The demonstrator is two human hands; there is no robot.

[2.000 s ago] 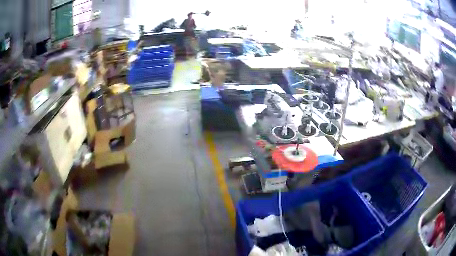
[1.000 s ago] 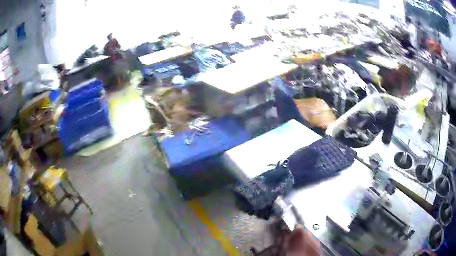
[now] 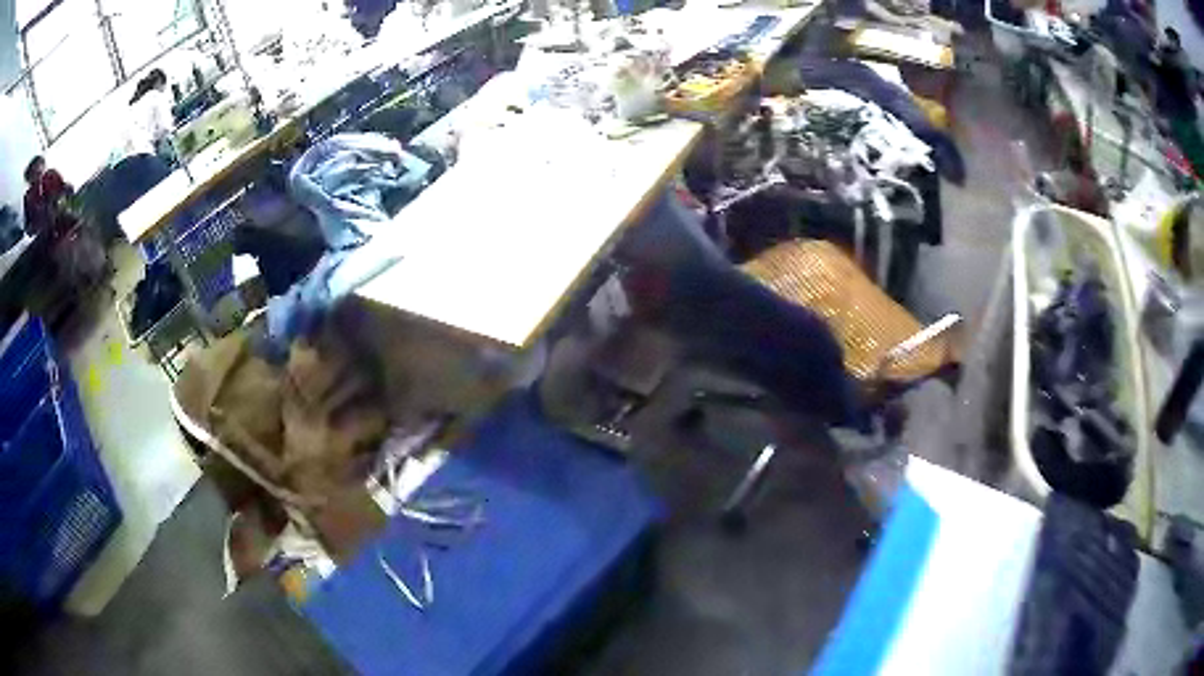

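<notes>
Neither of my hands is in view. Nearest in front of me is a blue crate or box top [image 3: 508,561] at the bottom centre. Several pale strips [image 3: 420,508] lie on its left part. Brown cloth [image 3: 297,423] lies heaped beside it on the left. A white table with an orange-brown edge [image 3: 528,225] stands behind. Light-blue cloth [image 3: 346,198] hangs in a crumple at its left side. The picture is blurred.
A wooden chair [image 3: 832,297] stands right of centre. A pale oval bin [image 3: 1023,357] with dark cloth is at the right. A white table corner with a blue edge [image 3: 970,561] and dark cloth [image 3: 1083,581] are at the lower right. Blue crates [image 3: 46,462] and a person [image 3: 53,205] are at the left.
The view has swung right and moved closer to the blue box and white table. The sewing machine and the blurred skin-coloured shape at the bottom edge have left the picture.
</notes>
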